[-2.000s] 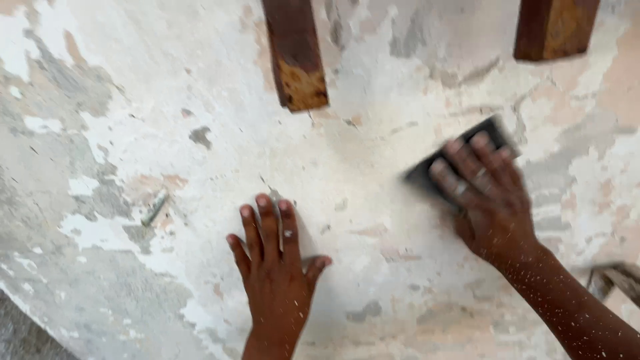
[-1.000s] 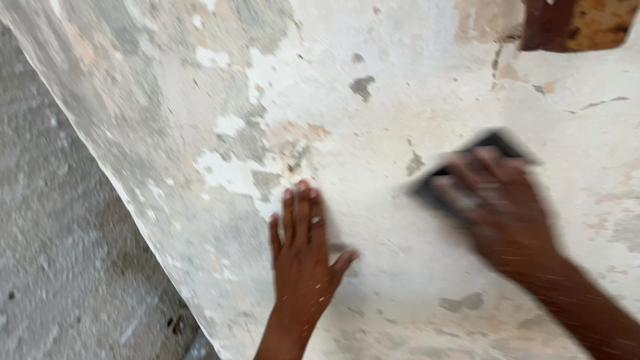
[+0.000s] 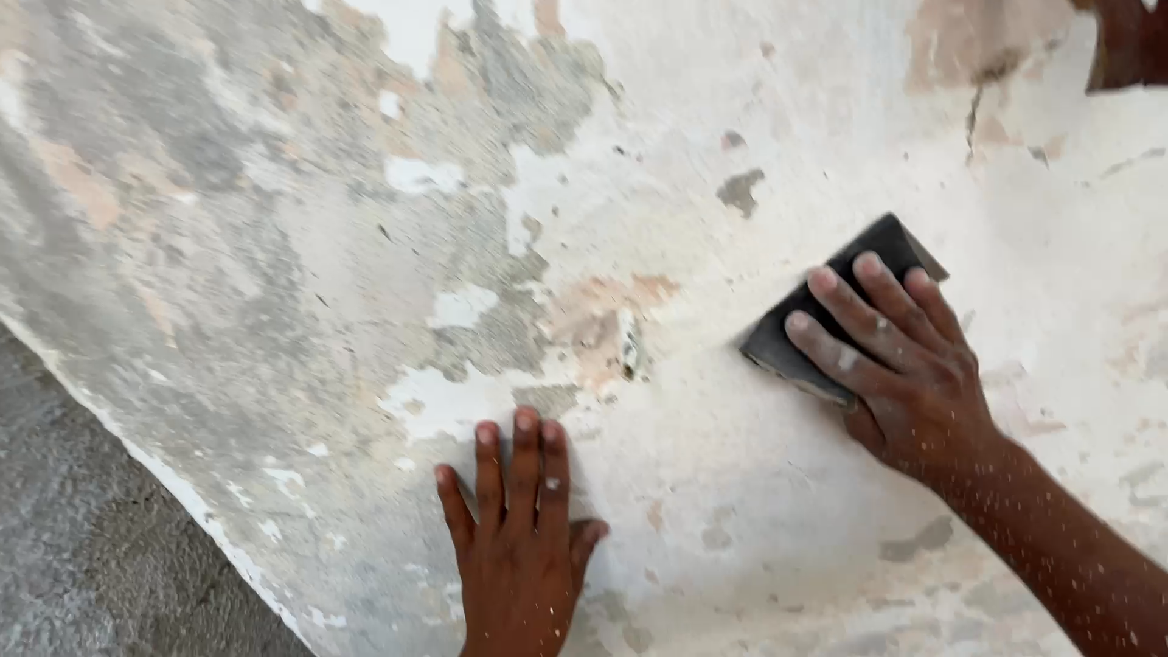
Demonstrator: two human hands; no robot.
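Note:
A plastered wall point(image 3: 693, 474) with worn, patchy white paint fills most of the head view. My left hand point(image 3: 520, 538) rests on it at the lower centre, fingers spread and holding nothing. At the right, my right hand point(image 3: 903, 365) presses a folded sheet of dark sandpaper point(image 3: 794, 338) against the wall. The fingers lie over the sheet, and one corner sticks out beyond them. Pale dust dots the right forearm and fingers. Between the hands, a little higher, a small whitish plug or stub point(image 3: 629, 342) shows in a damaged spot of the plaster.
A rusty brown metal piece point(image 3: 1131, 46) is cut off by the top right corner. The wall's edge point(image 3: 173, 479) slants down the lower left, with a rough grey concrete surface point(image 3: 82, 511) beyond it. Grey bare patches point(image 3: 493, 338) and a crack point(image 3: 973, 123) mark the wall.
The view has shifted left along the wall, bringing in the grey concrete and losing one of the rusty metal pieces. My right hand keeps the sandpaper, blurred earlier and sharper now.

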